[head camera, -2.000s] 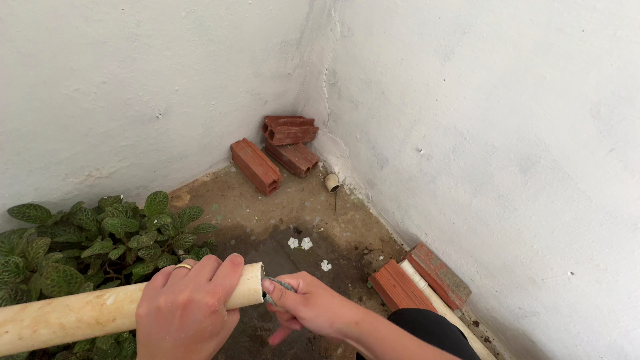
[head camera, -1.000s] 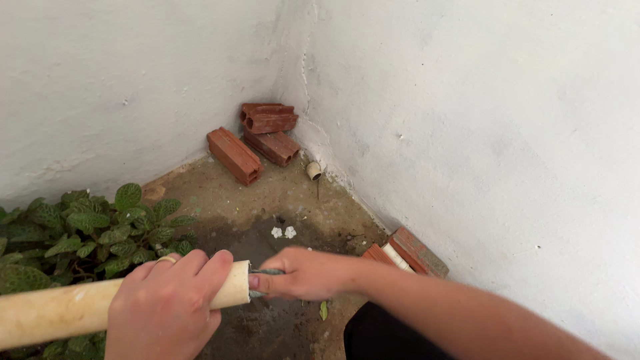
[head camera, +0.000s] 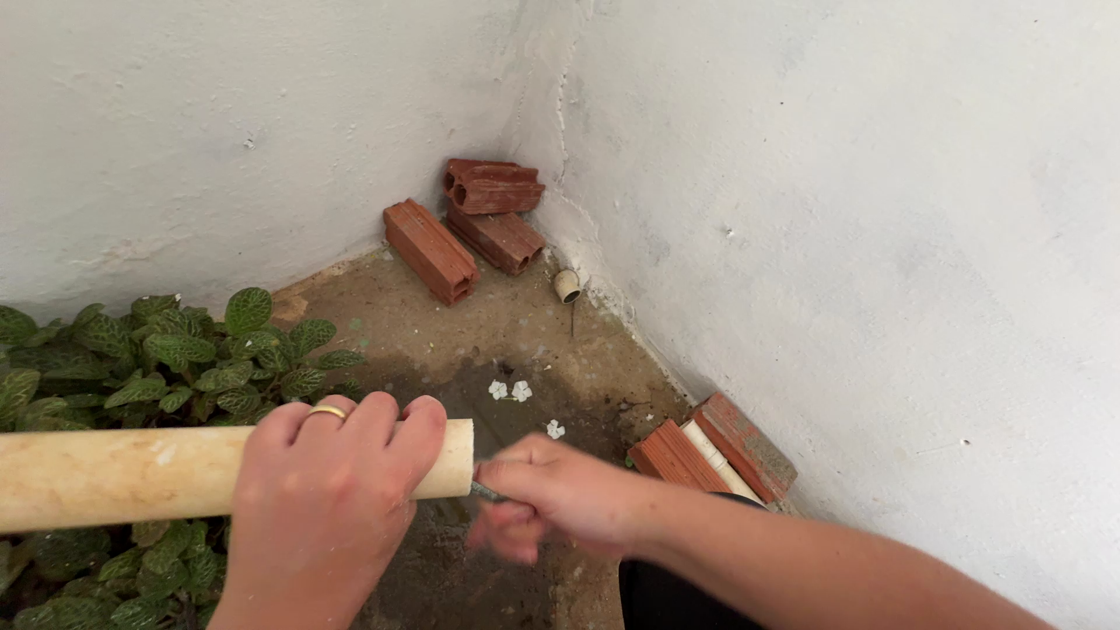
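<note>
A cream plastic pipe (head camera: 122, 477) lies level across the lower left, its cut end facing right. My left hand (head camera: 337, 490), with a ring on one finger, wraps over the pipe near that end. Right at the pipe's mouth, my right hand (head camera: 556, 499) pinches a small grey-green piece (head camera: 486, 493) between thumb and fingers; it looks like cloth or abrasive, but its kind is unclear. Part of it rests against the pipe's rim, and the rest is hidden by the fingers. The lower fingers of that hand are blurred.
Several hollow red clay bricks (head camera: 429, 251) lie in the wall corner, beside a short pipe fitting (head camera: 567, 286). Two more bricks (head camera: 744, 446) flank a white pipe (head camera: 722, 461) at the right wall. Leafy plants (head camera: 192, 350) grow at left. White flowers (head camera: 510, 390) lie on the damp concrete floor (head camera: 411, 376).
My left hand keeps its hold on the pipe. My right hand has stayed at the pipe's end, its fingers shifting slightly around the grey-green piece.
</note>
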